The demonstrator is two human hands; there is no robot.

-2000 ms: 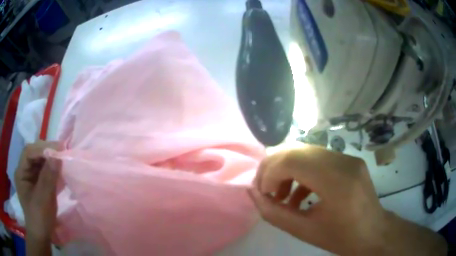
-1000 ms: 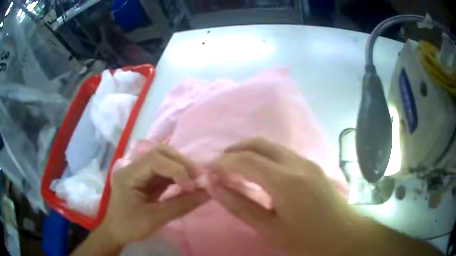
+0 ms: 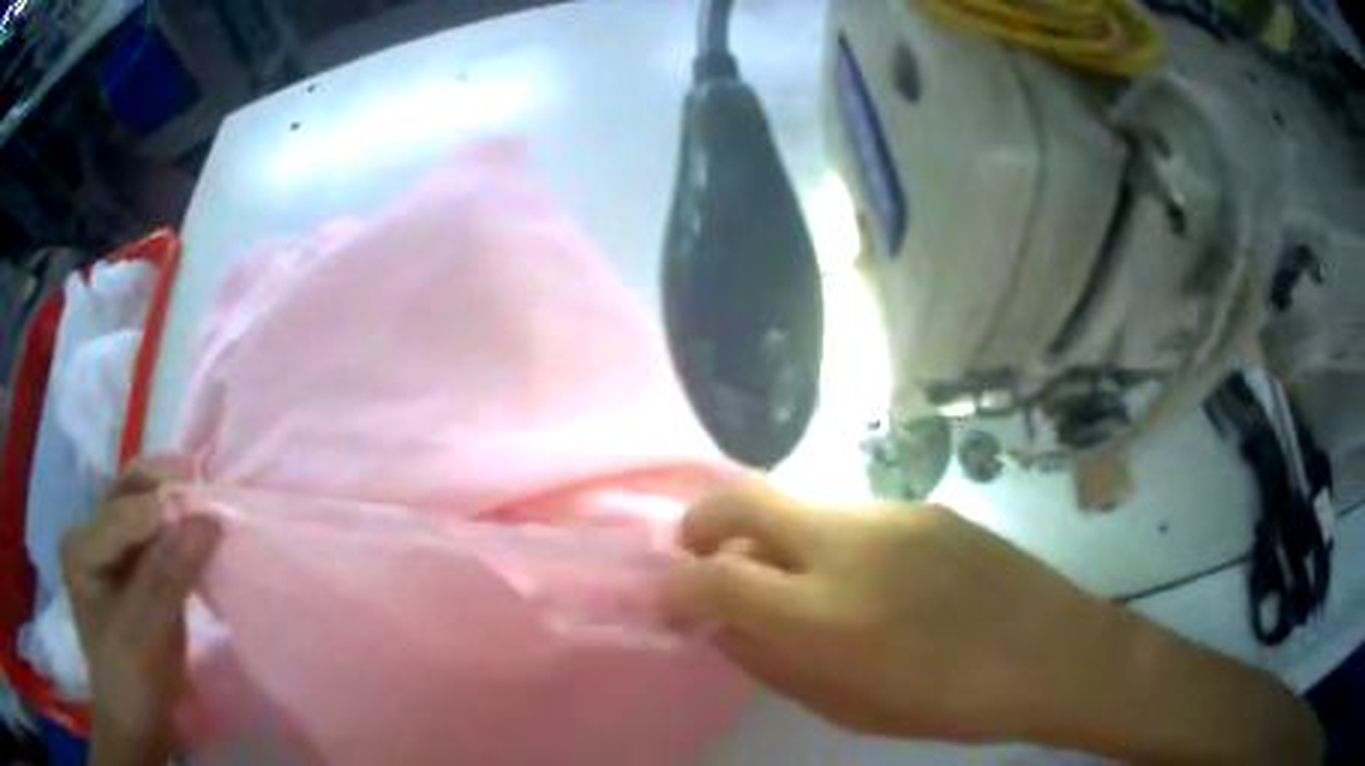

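A pale-pink garment (image 3: 434,359) lies spread on the white table, with a fold opening between my hands. My left hand (image 3: 135,584) pinches its edge at the left, near the red tray. My right hand (image 3: 853,614) grips the edge of the fold at the right, just below the lamp; its fingertips are partly hidden by cloth and glare. The cream sewing machine (image 3: 973,225) stands at the right, its needle area partly lost in bright light.
A grey lamp head (image 3: 741,277) hangs left of the machine. A red tray (image 3: 150,352) with white fabric pieces (image 3: 98,389) is at the left. Black-handled scissors (image 3: 1287,561) lie at the right. Yellow cord (image 3: 1063,30) is on top of the machine. The table (image 3: 374,120) extends behind the garment.
My hands were together at the middle of the cloth a second ago and are now wide apart, stretching the edge. The view has shifted toward the machine.
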